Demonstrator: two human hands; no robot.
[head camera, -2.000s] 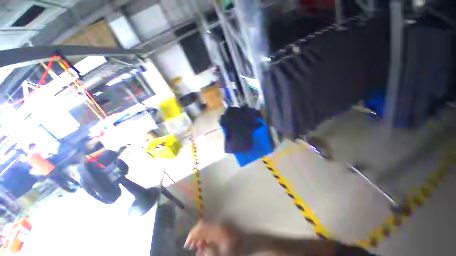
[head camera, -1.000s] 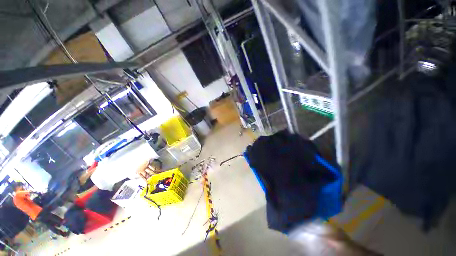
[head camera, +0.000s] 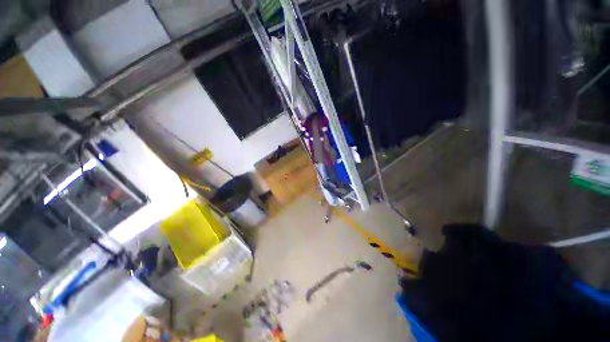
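Neither of my hands shows in the frame. Nearest in front of me, at the lower right, is a blue crate (head camera: 416, 320) heaped with black cloth (head camera: 501, 287). The crate is cut off by the bottom edge. The view is tilted and somewhat blurred.
A yellow crate (head camera: 194, 234) stands on a white crate (head camera: 224, 267) at the left centre. Behind are a dark-topped bin (head camera: 244, 204) and a cardboard box (head camera: 289, 177). A metal rack (head camera: 334, 127) stands beyond. Yellow-black tape (head camera: 378, 246) and a dark strip (head camera: 334, 275) lie on the floor.
The view has moved forward and turned. The blue crate has shifted to the lower right, and the yellow and white crates look closer. The hand at the bottom edge has left the picture.
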